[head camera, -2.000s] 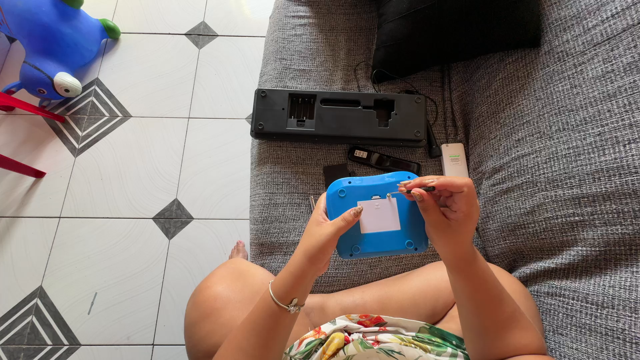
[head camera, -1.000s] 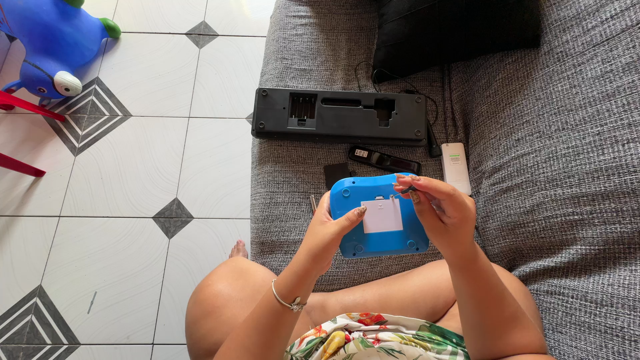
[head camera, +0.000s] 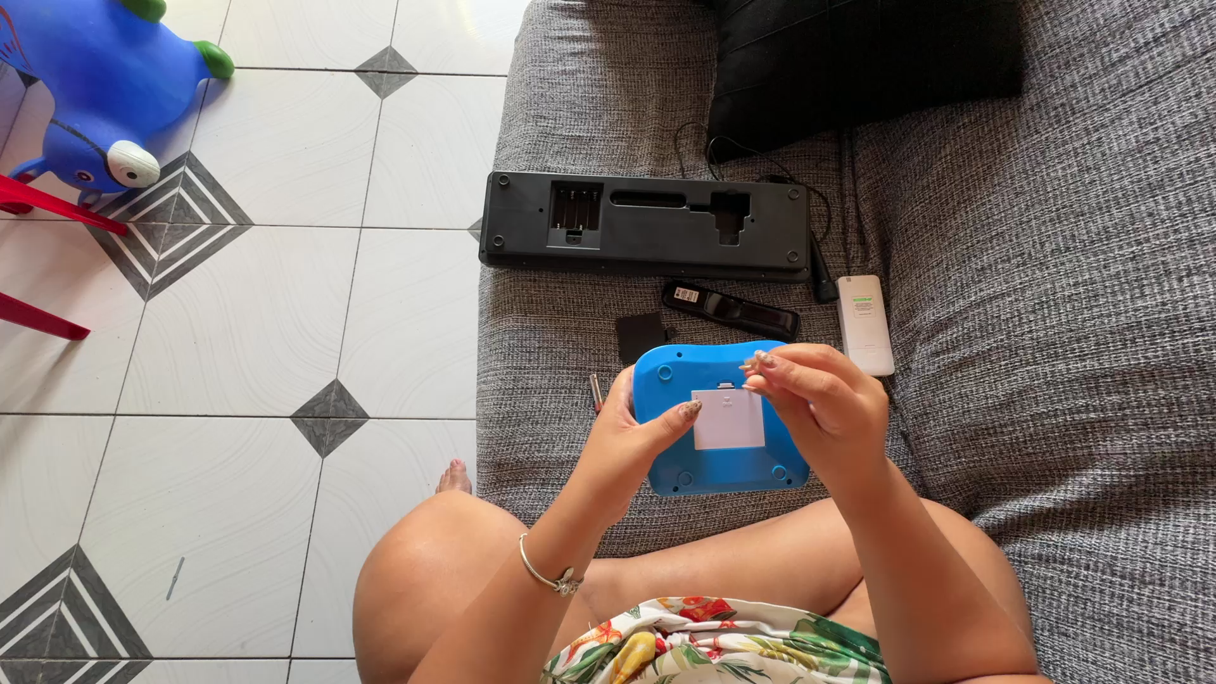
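Observation:
A blue plastic device (head camera: 703, 470) is held above my lap with its underside up. It has a pale square battery cover (head camera: 729, 419) in its middle. My left hand (head camera: 641, 427) grips the device's left edge, the thumb resting by the cover. Over the upper right part of the device is my right hand (head camera: 822, 394), its thumb and fingertips pinched together. A small thing seems to be between those fingertips, but it is too small to tell what it is.
On the grey sofa cover lie a black electronic keyboard (head camera: 646, 249) with open battery bays, a black remote control (head camera: 730, 311), a white remote control (head camera: 865, 328), a dark flat cover (head camera: 641, 337) and a black cushion (head camera: 855, 71). A blue inflatable toy (head camera: 123, 76) stands on the floor.
Two seconds ago my right hand held a thin dark tool, possibly a screwdriver, at the cover; it no longer shows. The right fingertips have moved slightly off the cover.

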